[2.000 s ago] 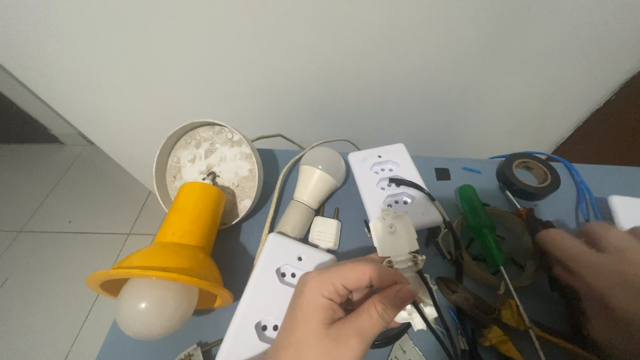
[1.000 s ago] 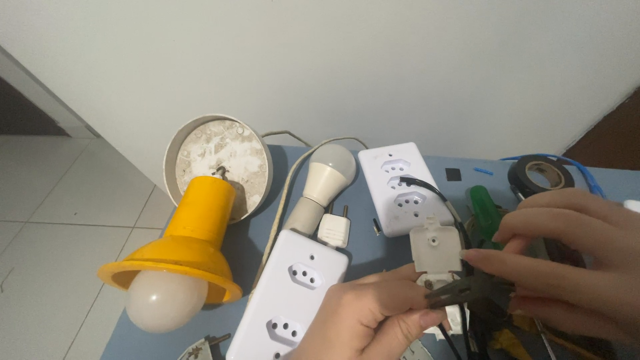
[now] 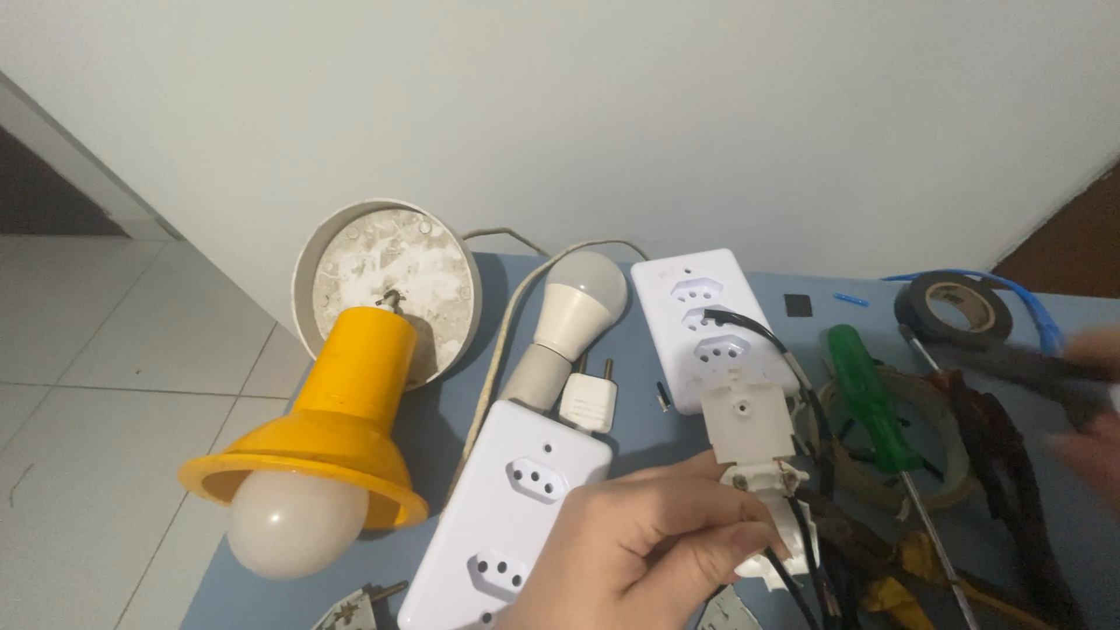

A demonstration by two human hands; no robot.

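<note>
My left hand [image 3: 665, 542] pinches an opened white plastic electrical fitting [image 3: 757, 429] by its lower part, where black wires [image 3: 814, 420] run along and into it. At the right edge, blurred and partly cut off, my right hand [image 3: 1089, 429] is around the handles of a dark tool [image 3: 1015, 359], seemingly pliers; its grip is not clear. The fitting overlaps the lower corner of a white three-socket outlet plate [image 3: 691, 337], and one black wire end lies over that plate. A green-handled screwdriver [image 3: 866, 394] lies between the hands.
A yellow lamp [image 3: 359, 376] with a round base [image 3: 315, 280] is at the left. Near it are an LED bulb [image 3: 577, 306], a white plug [image 3: 588, 402] and another outlet plate [image 3: 516, 516]. Black tape [image 3: 954, 308], blue wire [image 3: 1037, 319] and red-handled pliers [image 3: 980, 437] lie right.
My right hand was at the fitting with a dark tool one second ago; it has moved away to the right edge. My left hand still holds the fitting.
</note>
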